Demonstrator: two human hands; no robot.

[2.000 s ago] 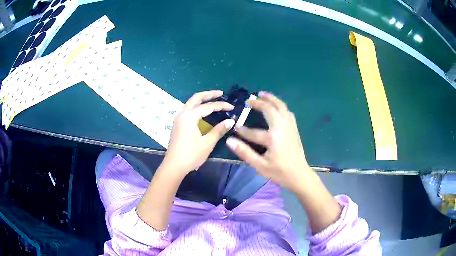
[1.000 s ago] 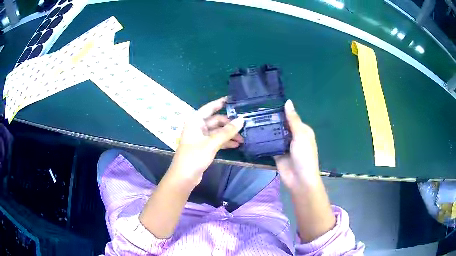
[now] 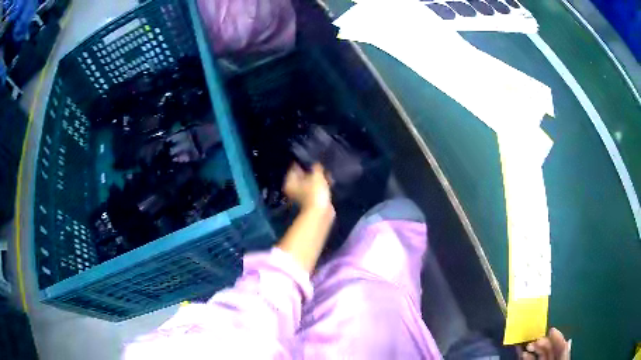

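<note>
My left hand [image 3: 309, 190] is blurred and reaches down into the dark second crate. A black plastic housing [image 3: 332, 151] lies at its fingertips; whether the fingers grip it or are apart from it cannot be told. My right hand [image 3: 548, 346] is at the bottom right, cut off by the picture's edge. Its curled fingers are beside the yellow backing end [image 3: 526, 320] of the white adhesive sheet [image 3: 528, 232]; whether they hold it cannot be told.
A blue-green crate [image 3: 235, 140] with perforated walls and black parts stands left of the second crate. The bench edge [image 3: 450, 190] curves between crates and sheets. Black round pads [image 3: 471, 10] lie at the top. Another person's pink clothing [image 3: 249, 24] shows behind the crates.
The view has turned left towards the crates. My left hand has left the housing held over the bench and gone down into the second crate. My right hand is now low beside the sheet's yellow end.
</note>
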